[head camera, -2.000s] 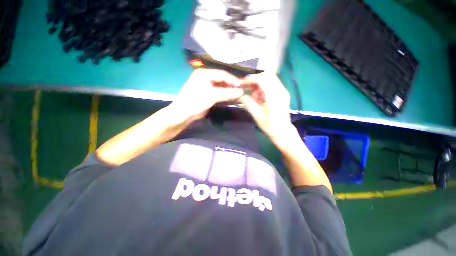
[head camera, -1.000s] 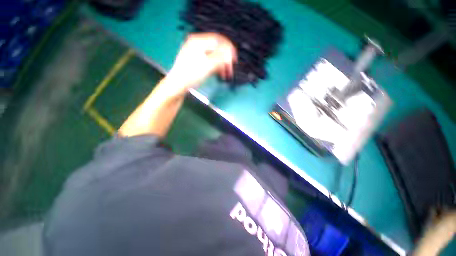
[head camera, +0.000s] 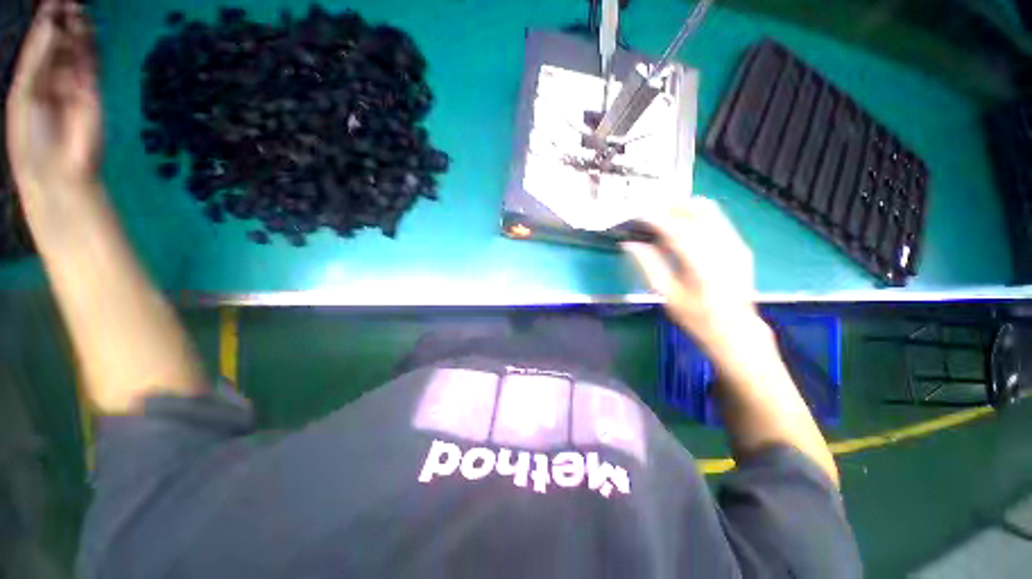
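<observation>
My right hand (head camera: 704, 266) is at the near right edge of the grey benchtop fixture (head camera: 547, 213), fingertips bent toward a small dark piece; blur hides whether it is gripped. The fixture has a bright silver-white top, an upright metal arm (head camera: 634, 104) over its centre and a glowing orange switch (head camera: 519, 231). My left hand (head camera: 57, 107) is at the far left edge of the view, raised at the far side of the loose parts pile (head camera: 297, 124); its fingers are blurred and what it holds cannot be told. The pile is many small black pieces.
A black ribbed parts tray (head camera: 824, 158) lies right of the fixture, with small shiny parts in some slots at its right end. Dark items stand at the bench's far left and far right edges. Under the bench are a blue crate (head camera: 824, 368) and a black stool (head camera: 1005, 362).
The view has swung back level. My left hand has moved from the pile's near edge to the far left. My right hand has come from the lower right corner to the fixture's near edge.
</observation>
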